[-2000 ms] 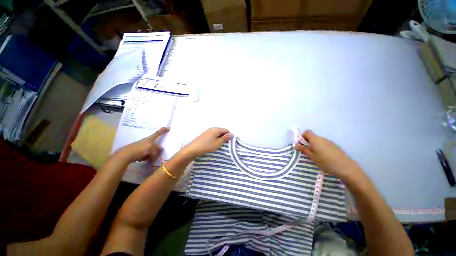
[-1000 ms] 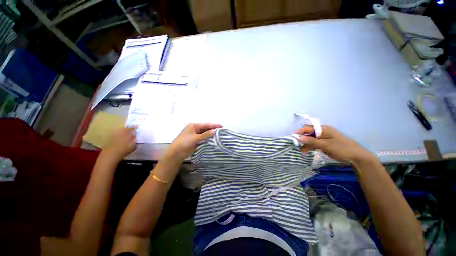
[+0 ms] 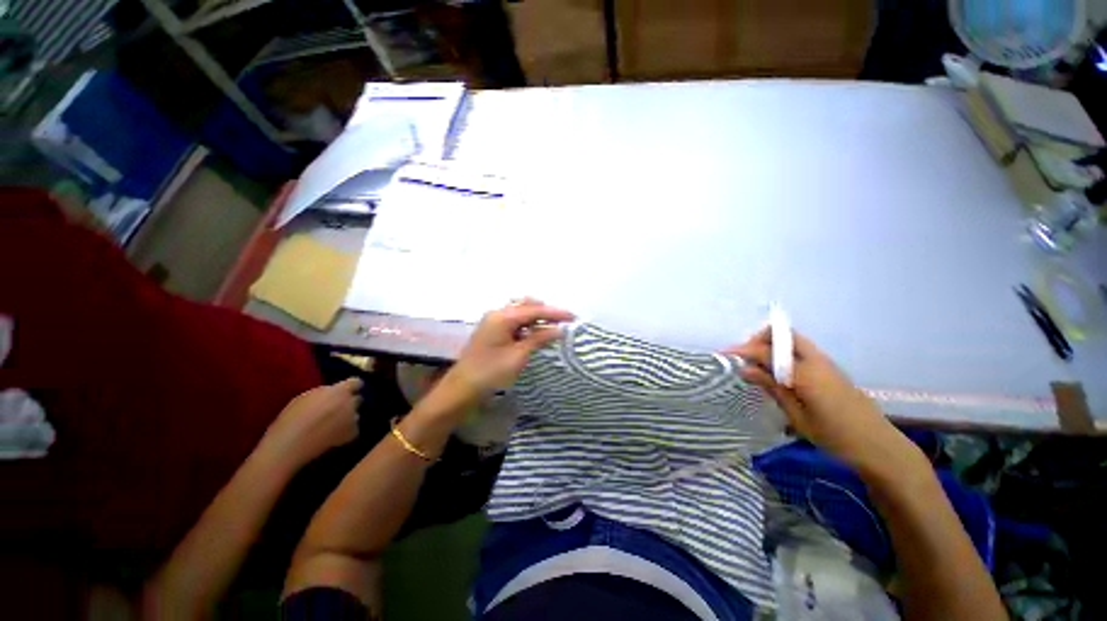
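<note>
The striped T-shirt point(image 3: 631, 425) hangs from the table's near edge over my lap, its round neckband at the top. My left hand point(image 3: 504, 348) pinches the left side of the neckband. My right hand point(image 3: 801, 386) holds the right side of the neckband, with the white tape measure point(image 3: 781, 346) looped up at its fingers. The rest of the tape is hard to make out against the stripes. The measurement sheet point(image 3: 425, 243) lies flat on the table, left of the shirt.
A clipboard with papers point(image 3: 352, 170) and a yellow-tan card point(image 3: 306, 279) are at the table's left. Black snips point(image 3: 1044, 322), a tape roll point(image 3: 1071, 303) and stacked notebooks point(image 3: 1038, 112) are at the right. A person in red point(image 3: 146, 425) stands at the left.
The shirt has been drawn from the table down toward my lap, with both hands still on its neckband. The other person's hand has moved from the sheet to beside the table edge.
</note>
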